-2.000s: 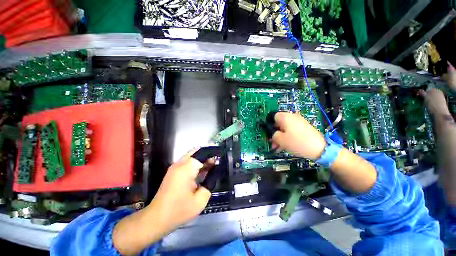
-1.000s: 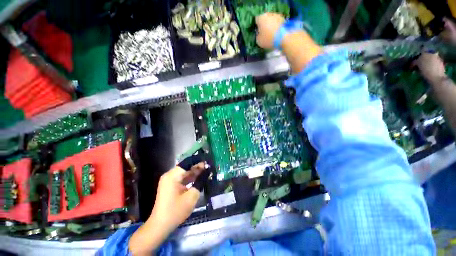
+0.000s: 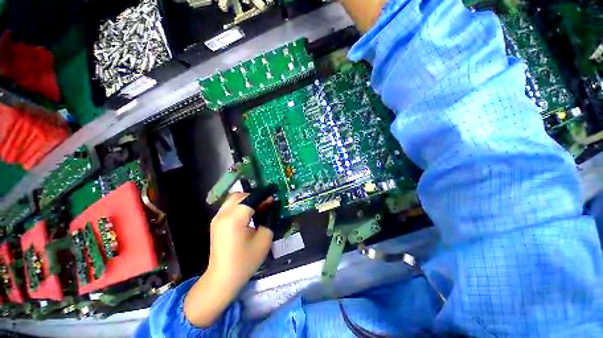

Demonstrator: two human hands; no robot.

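Observation:
A large green main circuit board (image 3: 297,142) lies in a black carrier fixture (image 3: 228,132) in front of me. A narrow green upper board strip (image 3: 258,76) lies along its far edge. My left hand (image 3: 241,231) is at the board's near left corner, black coverings on its fingers. The fingertips are bent close together; whether they hold anything cannot be told. A dull green latch (image 3: 227,183) is just beyond that hand. My right arm reaches over the board's right side; its blue sleeve (image 3: 476,152) shows, but the hand is cut off by the top edge.
Silver components (image 3: 132,46) fill a bin at the upper left; beige components (image 3: 241,8) are at the top edge. Red pads (image 3: 119,237) with small plug-in boards (image 3: 107,237) lie at left. More red pads (image 3: 30,135) are on the shelf. Another main board (image 3: 539,63) is at right.
My right hand has gone from the main board to the green components' bin, then out of view at the top. The view has turned and shifted. My left hand stays by the board's corner.

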